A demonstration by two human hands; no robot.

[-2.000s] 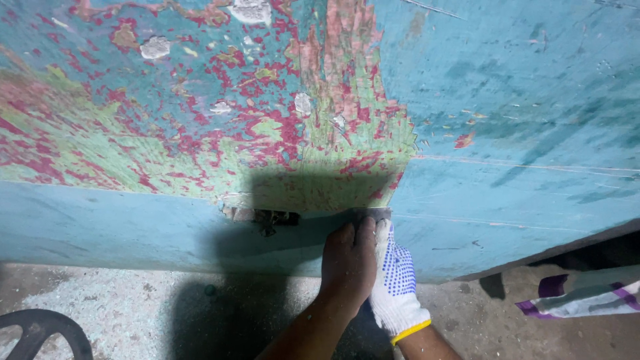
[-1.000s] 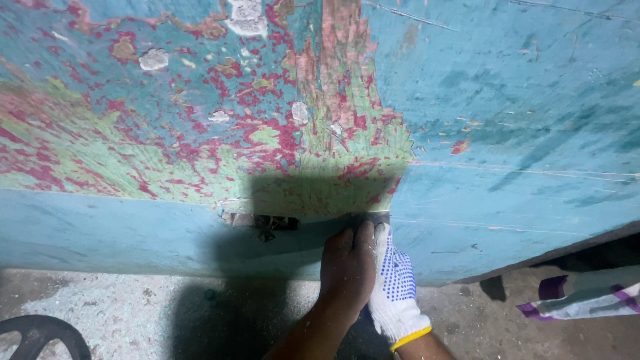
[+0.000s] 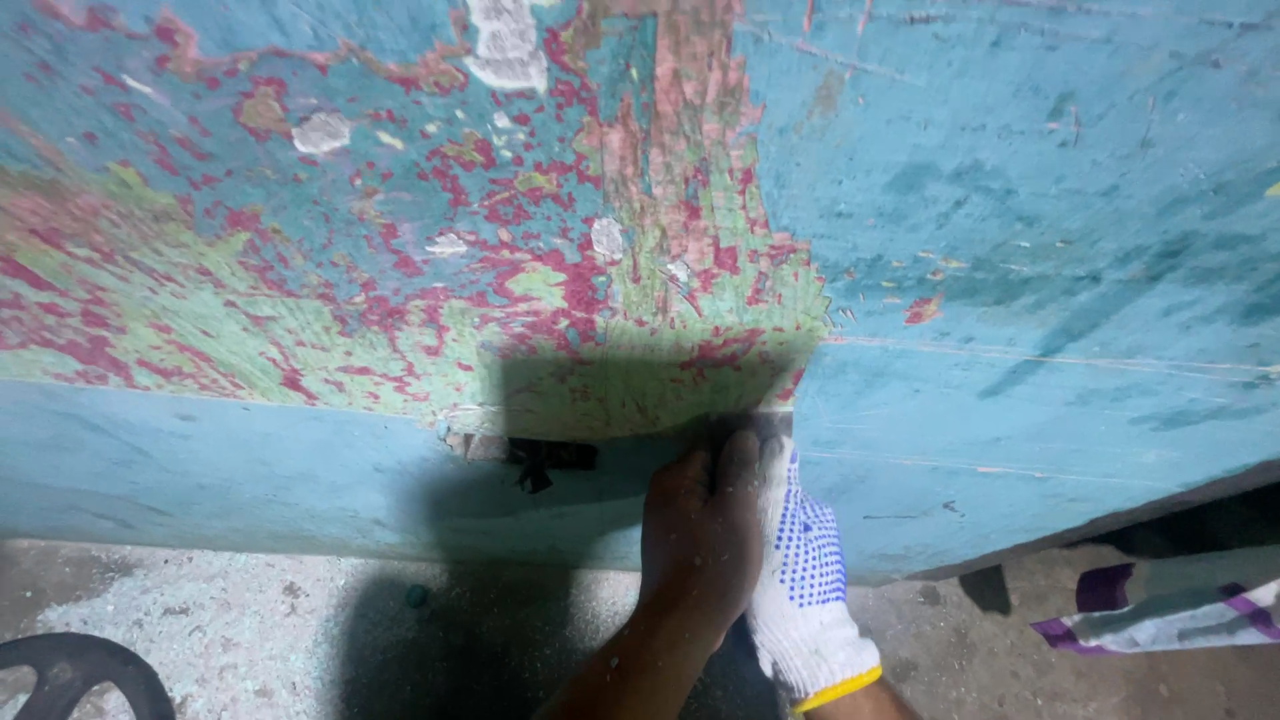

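Note:
My bare left hand (image 3: 705,540) and my right hand (image 3: 810,560), in a white knit glove with blue dots and a yellow cuff, lie side by side at the lower middle. Both grip a flat scraper blade (image 3: 750,424), its edge against the wall (image 3: 1000,420). The handle is hidden by my fingers. Blue paint covers the right side and bottom strip of the wall; above and left of the blade, scraped patches show green, red and pink layers. Left of my hands, a dark recessed slot (image 3: 553,453) with a small piece hanging from it sits in the wall.
Paint chips and dust (image 3: 250,610) lie on the concrete floor below the wall. Part of a black wheel-like ring (image 3: 85,665) shows at the bottom left. A white and purple cloth (image 3: 1170,620) lies at the right. My shadow falls across the wall and floor.

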